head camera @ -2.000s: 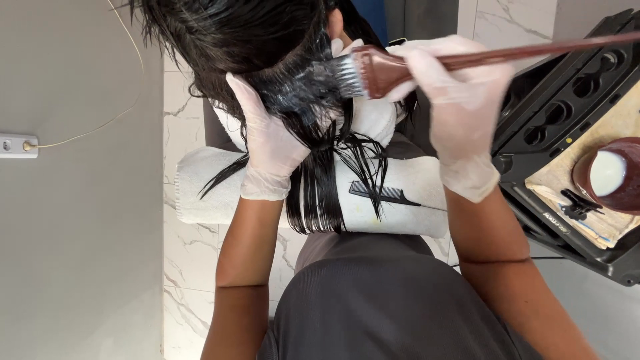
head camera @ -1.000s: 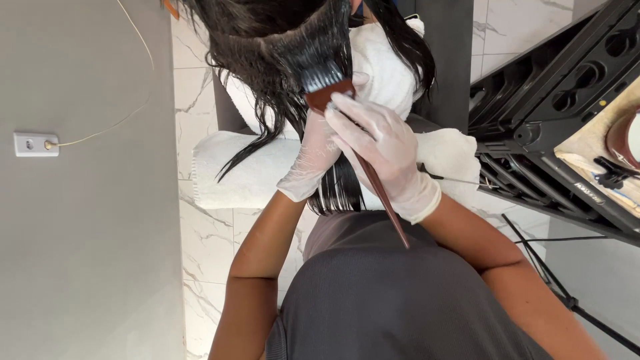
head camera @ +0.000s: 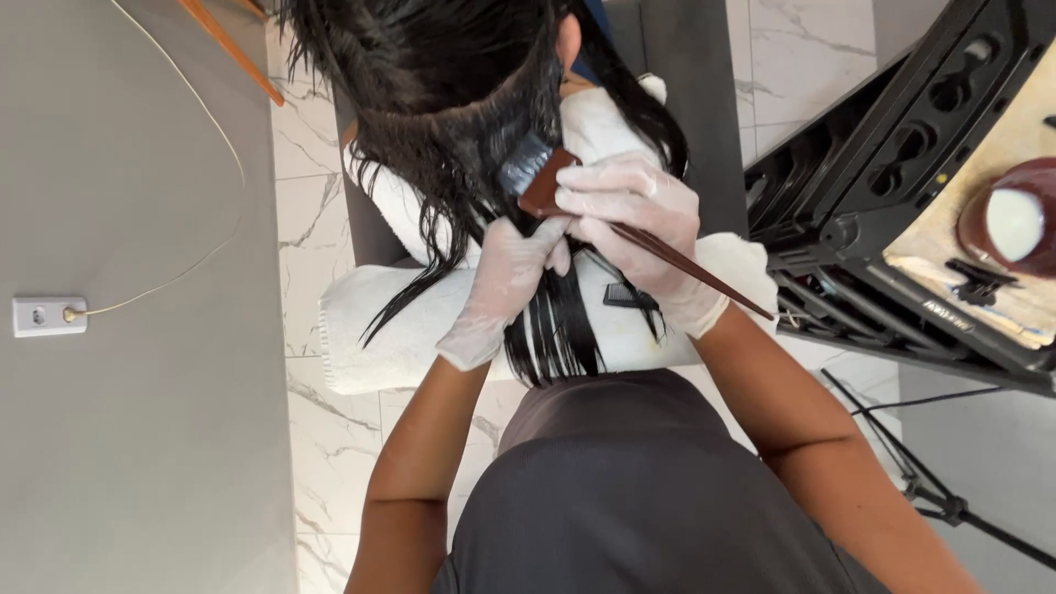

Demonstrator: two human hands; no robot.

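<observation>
A seated person's wet dark hair (head camera: 445, 49) hangs over a white towel (head camera: 396, 330) laid across the chair's back. My gloved right hand (head camera: 635, 214) grips a brown tint brush (head camera: 549, 186) near its head, the handle slanting down to the right. Its bristles, coated with pale cream, rest on the hair below a parting. My gloved left hand (head camera: 516, 276) pinches a hair section just under the brush, fingertips close to my right hand. A dark comb (head camera: 623, 294) lies on the towel, partly under strands.
At the right, a black trolley (head camera: 858, 247) carries a brown bowl with white cream (head camera: 1015, 223) and a black hair clip (head camera: 978, 283). Black stand legs (head camera: 949, 503) are at the lower right. A cable runs to a wall socket (head camera: 49, 317) on the left.
Two seconds ago the brush was higher, with its handle pointing right; now the handle points down to the right. My left hand has moved from the side of the head down to the hair section.
</observation>
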